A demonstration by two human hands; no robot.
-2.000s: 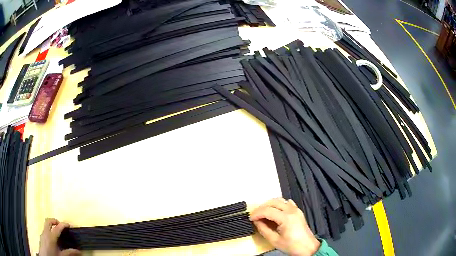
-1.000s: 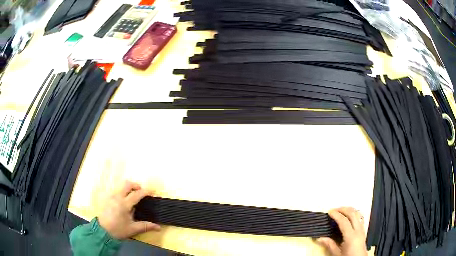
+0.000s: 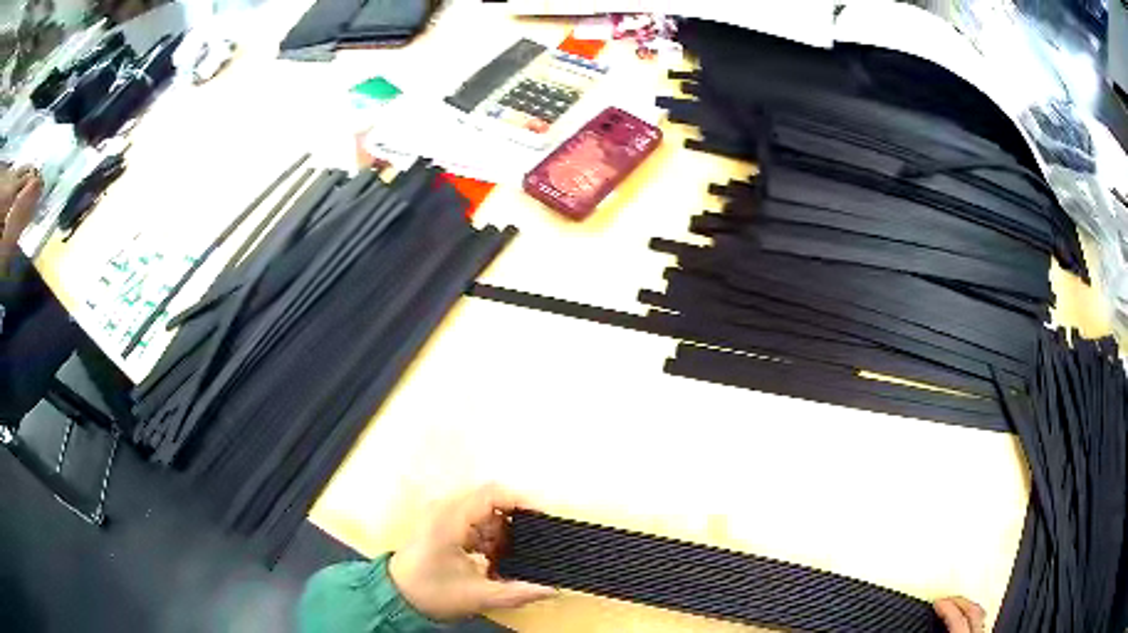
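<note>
A strip bundle (image 3: 717,579), black and finely ribbed, lies crosswise near the table's front edge. My left hand (image 3: 460,563), in a green sleeve, grips its left end, thumb at the near side and fingers at the far side. My right hand (image 3: 960,615) is at its right end; only some fingertips show and the rest is cut off by the bottom edge. Beyond the bundle, a wide stack of black strips (image 3: 866,247) lies crosswise with uneven left ends. One long strip (image 3: 569,308) sticks out from it to the left.
A strip pile (image 3: 316,322) lies at the left table edge and another strip pile (image 3: 1074,458) at the right. A dark red phone case (image 3: 594,162) and a calculator (image 3: 532,95) lie at the back. Another person's hand (image 3: 17,204) shows at the far left.
The view has swung left, showing more of the left pile and the other person. The bundle now shows as a tighter, even block, with a hand still at each end.
</note>
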